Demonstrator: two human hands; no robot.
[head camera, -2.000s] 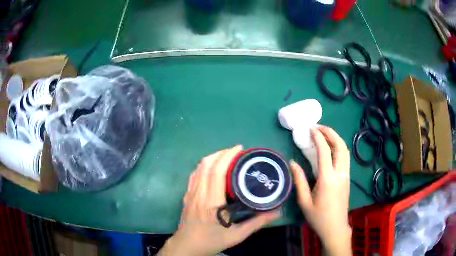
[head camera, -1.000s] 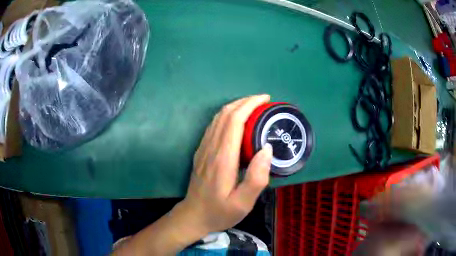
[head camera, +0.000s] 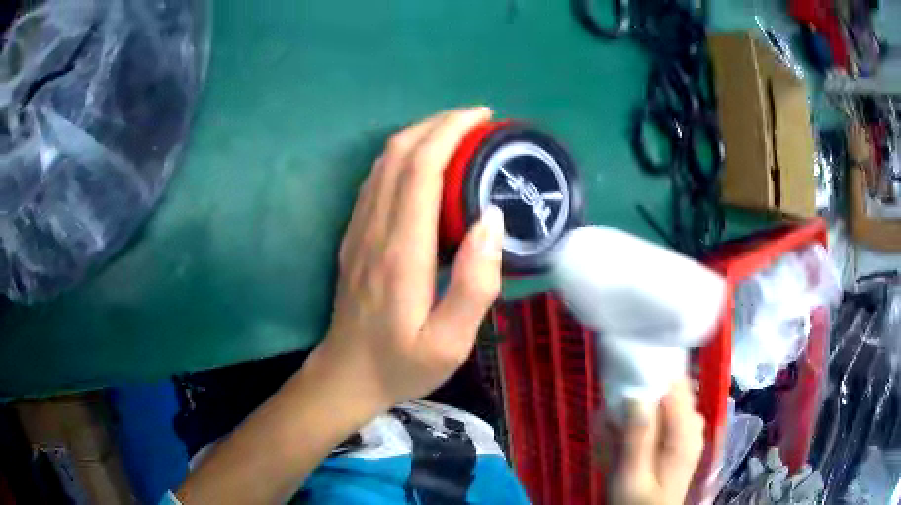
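Observation:
My left hand (head camera: 400, 266) holds a red speaker body (head camera: 455, 187) over the bench near its front edge. My thumb lies on the speaker's end plate (head camera: 529, 197), a black disc with a silver-white border inside a black end ring. My right hand (head camera: 654, 449), blurred at the lower right, is closed round the handle of a white padded mallet (head camera: 637, 286). The mallet head is at the lower right rim of the speaker end; the blur hides whether they touch. My hand hides part of the mallet handle.
A green bench (head camera: 267, 197) lies under the speaker. A clear plastic bag (head camera: 89, 128) is at the left, tangled black rings (head camera: 680, 118) and a brown cardboard box (head camera: 756, 128) at the upper right. A red crate (head camera: 766, 242) with clear bags stands at the right front edge.
The view has shifted right and down. My right hand, a blur at the lower right a second ago, now shows with the mallet, its head beside the speaker. My left hand still holds the speaker.

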